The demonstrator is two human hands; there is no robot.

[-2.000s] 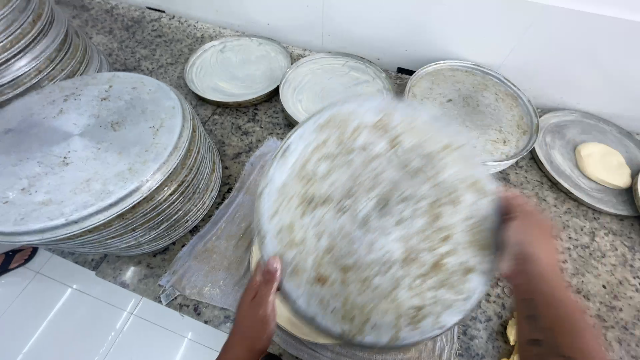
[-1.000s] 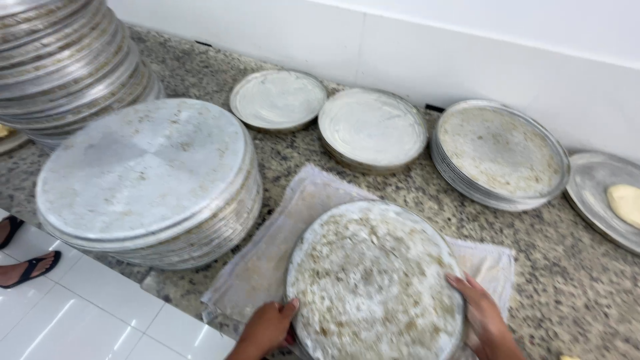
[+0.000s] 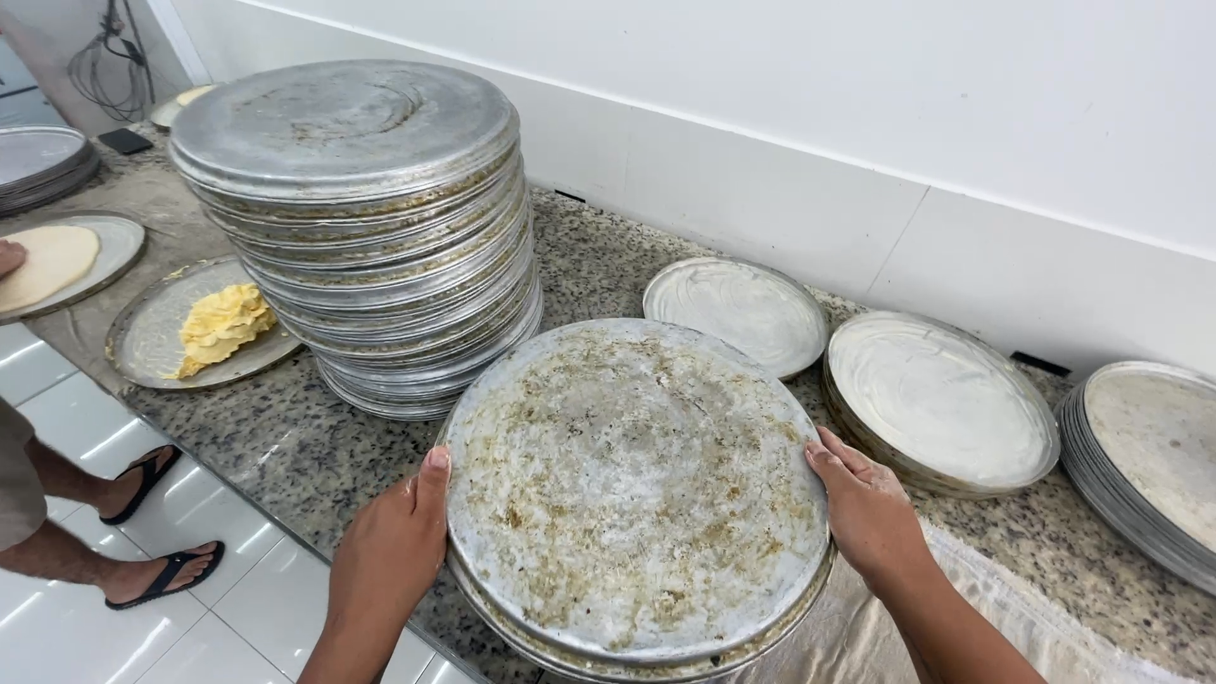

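A round metal pan, upside down with a stained, scorched underside, is held level between my two hands. My left hand grips its left edge, thumb on top and fingers mostly hidden. On the right edge, my right hand holds it the same way. Rims of other round pans show directly beneath it; whether it rests on them I cannot tell. Just right of it stand a pan with a whitish coating and a stack topped by another coated pan. A pale cloth lies at lower right.
A tall stack of round pans rises at left. Beside it is a tray with yellow butter-like spread. A co-worker's hand touches flattened dough at far left. More stacked pans stand right, near the wall.
My hands have moved the pan left from over the cloth to the place of the shorter pan stack, which it now largely covers. The view has swung left.
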